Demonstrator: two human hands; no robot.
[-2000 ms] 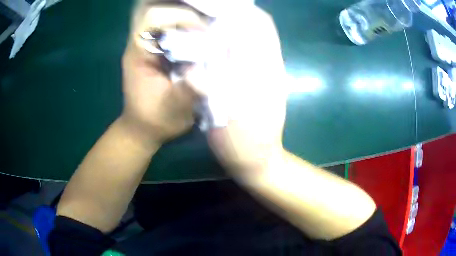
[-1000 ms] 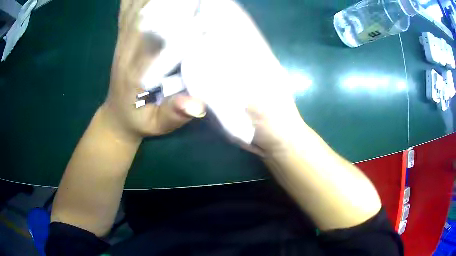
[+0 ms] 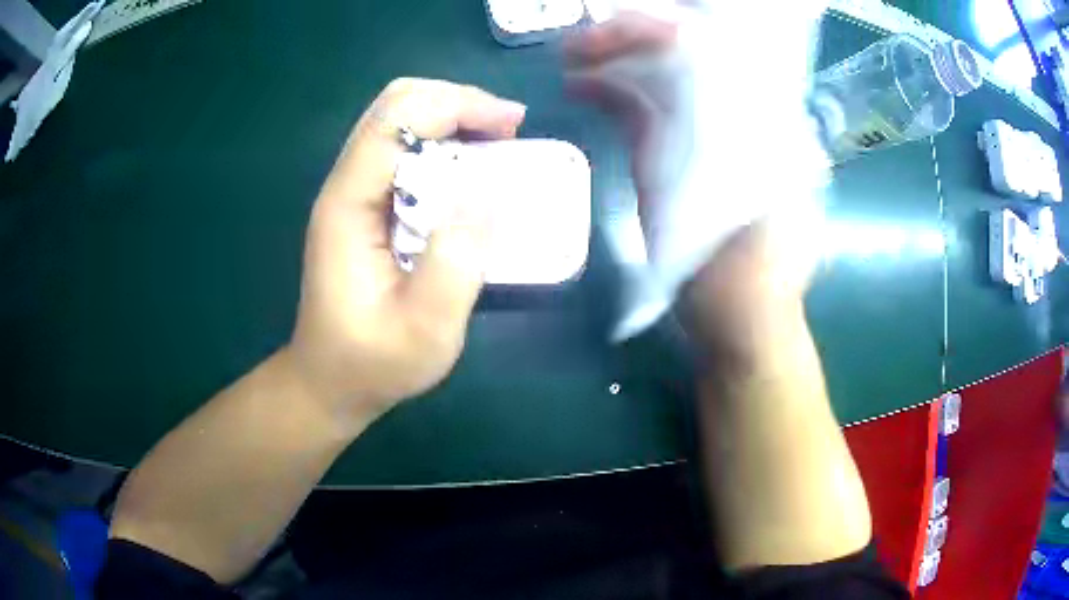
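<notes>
My left hand [image 3: 381, 270] grips a white travel adapter [image 3: 539, 211] by its left end, thumb on top, above the green worktop. Dark and metallic bits show at the adapter's left edge by my fingers. My right hand [image 3: 733, 281] is to the right of the adapter, apart from it and blurred. It holds a white wiping cloth [image 3: 750, 129], which covers much of the hand, with a strip hanging down towards the table. A tiny pale ring [image 3: 614, 388] lies on the worktop below the adapter.
Another white adapter [image 3: 533, 16] is at the top edge. A clear bottle [image 3: 897, 100] is at the upper right, partly behind the cloth. White adapters [image 3: 1020, 161] lie at the far right. A red tray [image 3: 996, 469] with small white parts is lower right. A white rag [image 3: 47, 88] hangs upper left.
My right hand and the cloth have moved right, away from my left hand. The adapter now shows its broad white face. The ring and another adapter at the top have come into view.
</notes>
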